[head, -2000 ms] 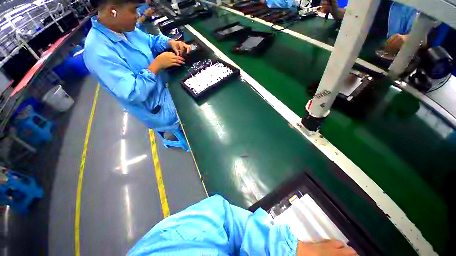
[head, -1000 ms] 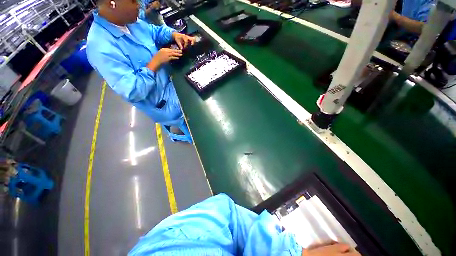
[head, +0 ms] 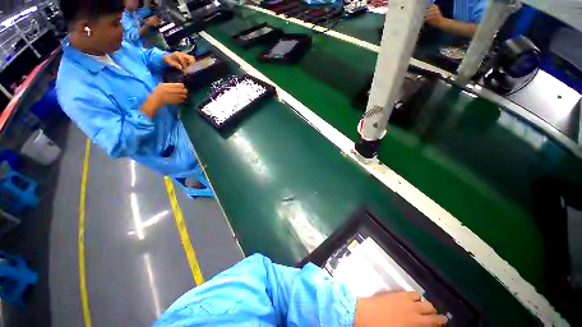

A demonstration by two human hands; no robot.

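My left hand (head: 401, 311) is at the bottom edge, partly cut off, at the end of a blue sleeve. It lies over the near end of a tablet assembly (head: 370, 271), with its fingertips by the tray's inner edge. Whether it grips anything is hidden. The tablet has a bright white middle and a strip of small dark and gold parts at its far left end. It lies in a black tray (head: 395, 246) on the dark green worktop. My right hand is not in view.
A white post (head: 390, 70) stands on the white rail (head: 408, 190). A black tray with white pieces (head: 237, 101) lies farther along the worktop. A person in a blue smock works beside it. More black trays (head: 286, 48) are on the green belt beyond the rail.
The view has turned to the right, so the scene sits farther left. My left hand shows more fully, its fingers farther over the tablet. A dark tray now shows at the right edge.
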